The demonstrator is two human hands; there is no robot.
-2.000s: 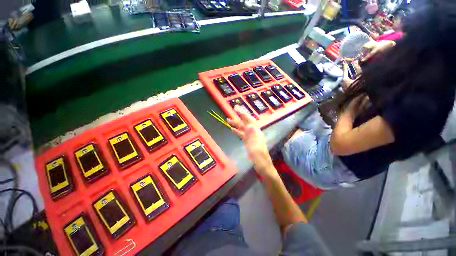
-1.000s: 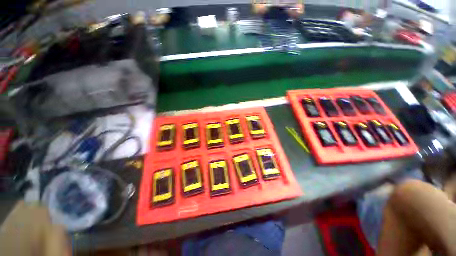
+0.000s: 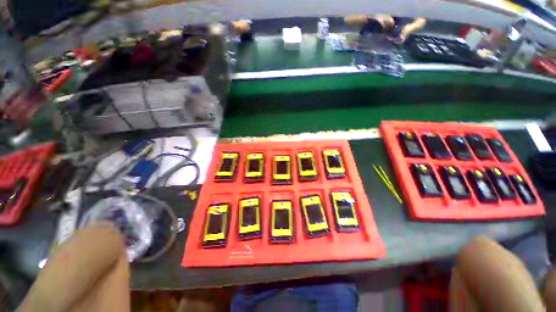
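Note:
The red-orange tray (image 3: 366, 244) lies in front of me with ten phones in two rows. Each phone (image 3: 281, 222) has a yellow frame of film around a dark window. Thin yellow tweezers (image 3: 388, 183) lie right of the tray. A clear round plastic bag (image 3: 137, 228) with dark contents lies left of it. Bare, rounded parts of my two arms, like bent elbows, show at the lower left and lower right. No fingers show, and both my hands are out of the picture.
A second red tray (image 3: 399, 183) at the right holds dark phones without yellow faces. The green conveyor (image 3: 305, 91) runs behind. Cables and blue connectors (image 3: 143, 170) lie back left, before a grey box (image 3: 152, 106). Another person's arms show across the belt.
The view has swung left from the neighbour. My hand, earlier reaching over the right tray's near edge, has left the picture. Bent arms now show at both lower sides. The phones look unchanged.

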